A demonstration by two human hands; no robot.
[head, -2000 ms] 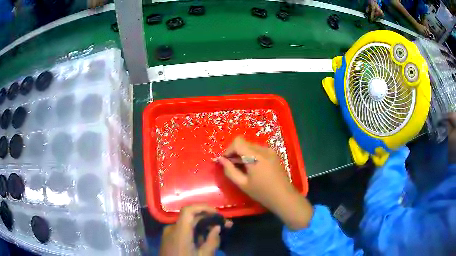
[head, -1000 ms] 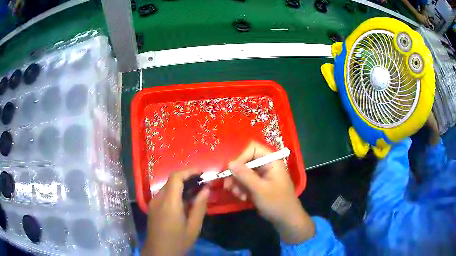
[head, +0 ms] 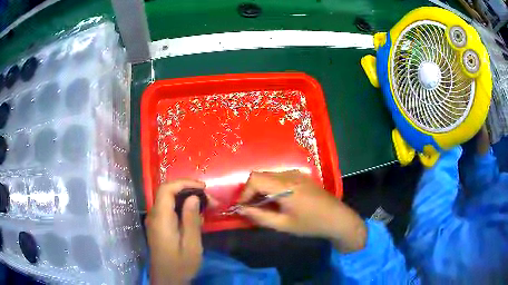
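Observation:
My left hand (head: 175, 228) holds a round black part (head: 190, 199) between thumb and fingers over the near left corner of the red tray (head: 237, 81). My right hand (head: 295, 209) holds a slim pick-up tool (head: 273, 196), its thin tip pointing left, a short gap from the black part. Tiny silvery metal parts (head: 303, 132) lie scattered in the tray, thickest along the back and right side. Whether the tool tip carries a metal part is too blurred to tell.
Clear blister trays (head: 72, 145) with some black discs stand at left. A grey post (head: 132, 30) and white rail (head: 262, 40) border the green conveyor (head: 301, 15), which carries black parts. A yellow and blue fan (head: 429, 78) stands at right, near another person's blue sleeve (head: 445, 206).
The right hand carried the tool from mid-tray to the black part, then drew its tip slightly back. The left hand rose over the tray edge and turned the part. The view shifted.

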